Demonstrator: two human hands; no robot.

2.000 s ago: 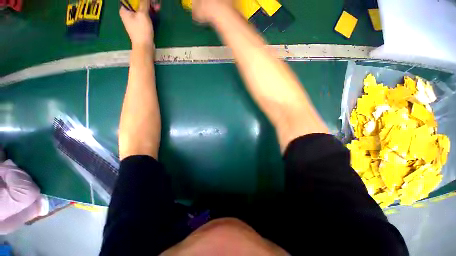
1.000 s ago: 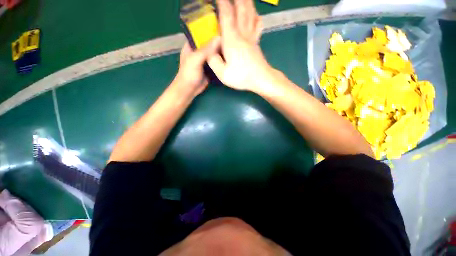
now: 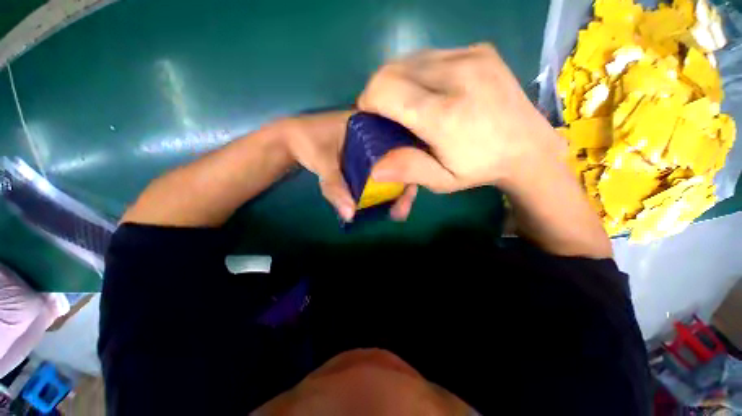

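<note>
A stack of dark blue parts (image 3: 370, 142) is held in front of my body, tilted, with its edges showing. A yellow piece (image 3: 380, 192) shows at the lower side of the stack. My left hand (image 3: 325, 154) grips the stack from the left and below, with fingertips at its lower end. My right hand (image 3: 456, 114) lies over the top and right side of the stack, its thumb across the dark blue face. The hands hide much of the stack.
A heap of yellow pieces (image 3: 643, 122) lies in a clear plastic bag (image 3: 555, 41) at right. Bagged dark parts (image 3: 65, 221) lie at far left. The green table (image 3: 203, 81) has a pale edge strip (image 3: 37, 24). A pink sleeve (image 3: 20, 313) shows at lower left.
Both hands have come back from the far belt toward my body with the stack. The stack has turned and tilted. The view has shifted, and the far belt's sets are out of view.
</note>
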